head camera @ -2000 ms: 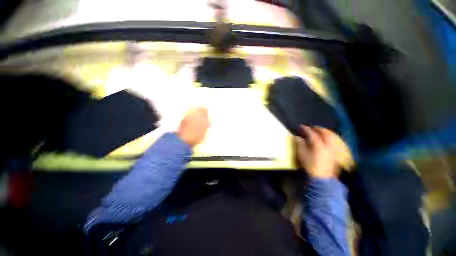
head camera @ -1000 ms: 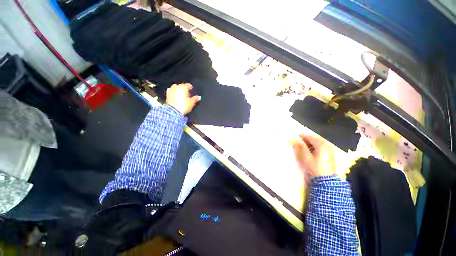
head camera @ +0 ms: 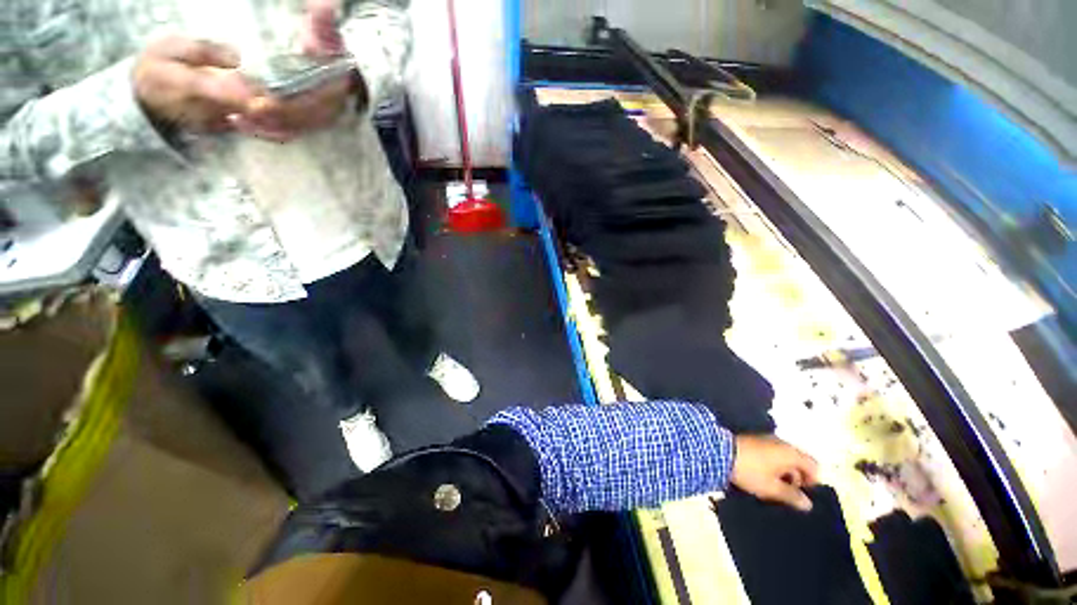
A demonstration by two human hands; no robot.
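My left hand (head camera: 774, 469) has its fingers curled on the upper edge of a flat black piece (head camera: 791, 550) at the bottom of the picture. Another black piece (head camera: 921, 561) with a stepped edge lies to its right, past a narrow yellowish gap. The long pile of overlapping black pieces (head camera: 661, 254) runs up the left side of the pale machine bed (head camera: 785, 313). My right hand is not in view.
A long black gantry beam (head camera: 880, 307) crosses the bed. A blue frame edge (head camera: 567, 307) borders it on the left. A person in a pale patterned shirt (head camera: 266, 177) stands at left, holding a phone-like object. A red dustpan (head camera: 476, 215) is on the floor.
The view has swung left, bringing the standing person into the picture. My left hand has moved from the left pile to a separate black piece. My right hand has left the view.
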